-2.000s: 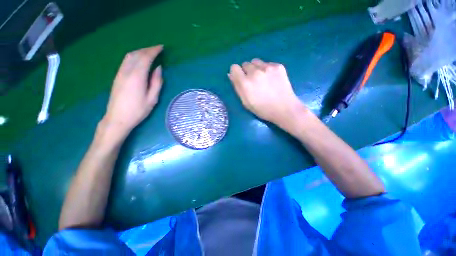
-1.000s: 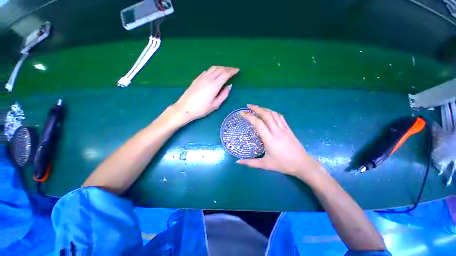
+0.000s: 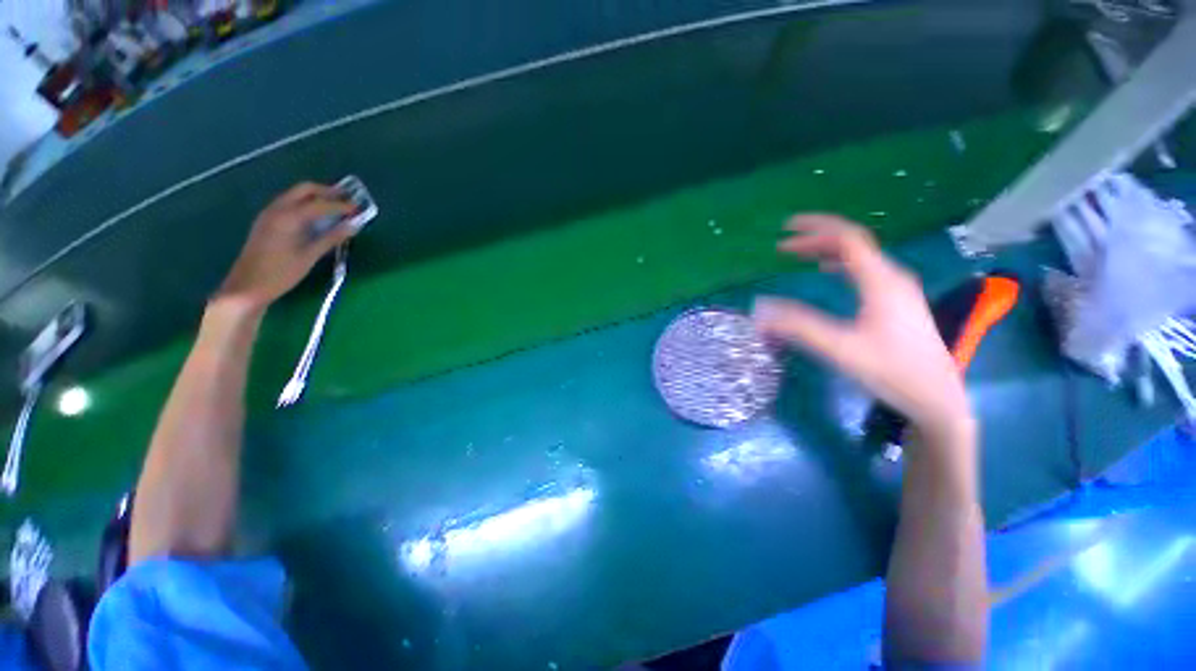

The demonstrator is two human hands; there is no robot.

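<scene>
My left hand (image 3: 286, 243) is at the upper left over the bright green strip, its fingers closed on a small white device housing (image 3: 358, 199). White lead wires (image 3: 316, 328) trail from the housing towards me. The round screw tray (image 3: 716, 368), full of silvery screws, lies on the dark-green table. My right hand (image 3: 872, 315) is blurred, just right of the tray, with fingers apart and empty. The electric screwdriver (image 3: 985, 319) lies behind my right hand, which partly hides its black body; the orange part shows.
Another housing (image 3: 54, 345) with leads is at the far left. A second tray (image 3: 55, 627) and small white parts (image 3: 29, 561) are at the lower left edge. A plastic bag (image 3: 1136, 269) with white leads and a long grey bar (image 3: 1095, 138) are at the right.
My left hand has moved left and taken hold of the housing. My right hand has let go of the tray and moved right. The camera view has tilted, and the tray shows further right.
</scene>
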